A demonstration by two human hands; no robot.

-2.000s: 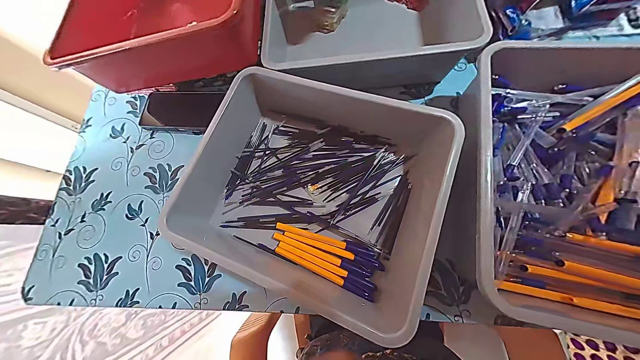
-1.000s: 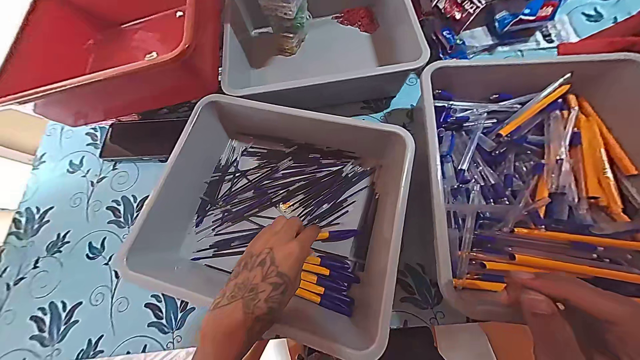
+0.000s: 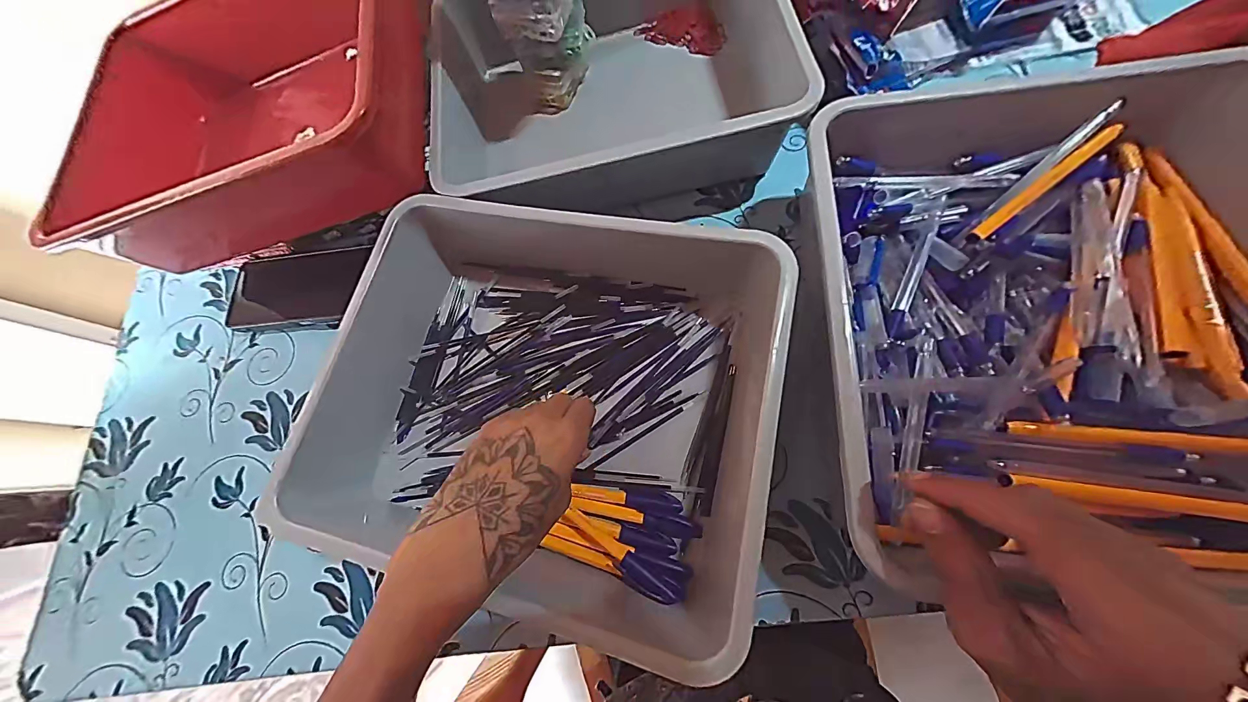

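My left hand [image 3: 531,453] reaches into the middle grey plastic bin [image 3: 336,409], curled low over a loose pile of thin dark ink refills [image 3: 624,361]; its fingertips are hidden. Beside it, under its heel, lie several orange ballpoint pens with blue caps [image 3: 624,536]. My right hand [image 3: 1063,575] is over the near left corner of the right grey bin [image 3: 829,292]. Its thumb and index fingertip come close together at the lower end of a clear pen barrel [image 3: 915,429]; whether they grip it is unclear. Clear barrels, blue caps and orange barrels [image 3: 1185,273] fill that bin.
Behind stand a red bin [image 3: 244,175] and another grey bin [image 3: 634,161] holding bundled small items [image 3: 546,49] and a red item [image 3: 687,29]. A dark flat object [image 3: 297,288] lies left of the middle bin on the flowered tablecloth [image 3: 224,439]. Plastic packets [image 3: 955,44] lie behind.
Both hands have come into view since the oldest frame, the left into the middle bin, the right at the right bin. The orange pens in the middle bin now lie more fanned out.
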